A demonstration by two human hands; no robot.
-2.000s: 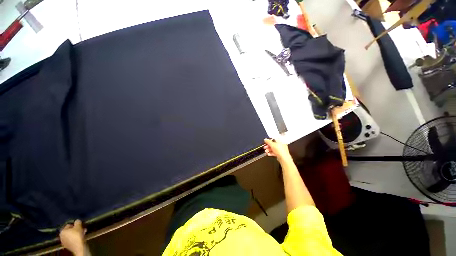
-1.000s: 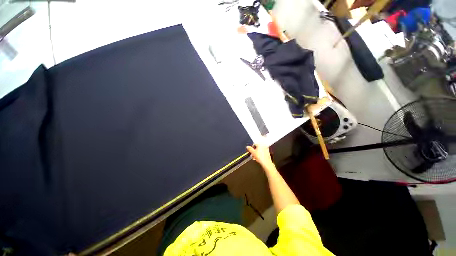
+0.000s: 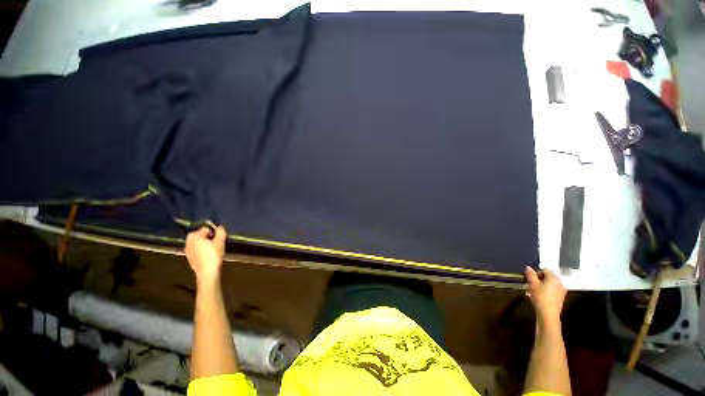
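Dark navy cloth (image 3: 417,131) covers much of the white-topped table, flat on the right and rumpled on the left. A yellow selvedge (image 3: 348,254) runs along its near edge. My left hand (image 3: 205,246) pinches the cloth's near edge beside the rumpled part. My right hand (image 3: 545,285) is at the near right corner of the cloth, fingertips on the edge; the corner is partly hidden under them.
Right of the cloth lie a long grey metal bar (image 3: 571,227), a smaller grey block (image 3: 555,85), open shears (image 3: 618,141) and dark scrap cloth (image 3: 671,178). A wooden ruler (image 3: 645,325) hangs at the table edge. A white roll (image 3: 178,332) lies below.
The view has swung left, so the cloth now lies level across it. My left hand, nearly out of view one second ago, shows again at the near edge. My right hand stays at the corner.
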